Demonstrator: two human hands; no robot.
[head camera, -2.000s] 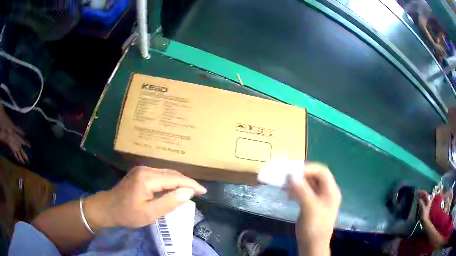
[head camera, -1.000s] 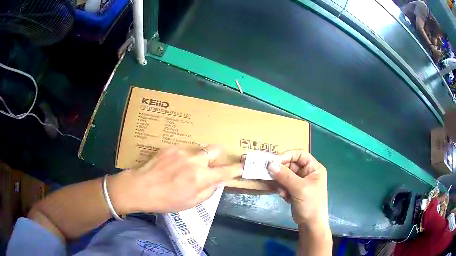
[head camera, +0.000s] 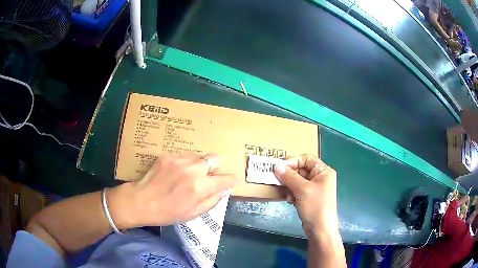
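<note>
A closed brown product carton (head camera: 209, 128) lies on the dark green side table, printed "KEIID" side up. A white barcode label (head camera: 260, 169) lies over the printed frame near the carton's right end. My right hand (head camera: 309, 183) pinches the label's right edge between thumb and finger. My left hand (head camera: 175, 188) is over the carton's lower left part, fingers towards the label. A white label strip (head camera: 202, 235) with rows of barcodes hangs under my left hand, which holds its upper end.
A bright green rail (head camera: 209, 76) runs between the side table (head camera: 367, 193) and the dark conveyor belt (head camera: 293, 57). A black roll-like object (head camera: 414, 208) lies at the table's right. A fan (head camera: 36, 21) and blue crate (head camera: 99, 18) stand upper left. People are at the right edge.
The label has moved from in front of the carton onto its printed frame, in my right hand. My left hand has moved right, over the carton, with the label strip.
</note>
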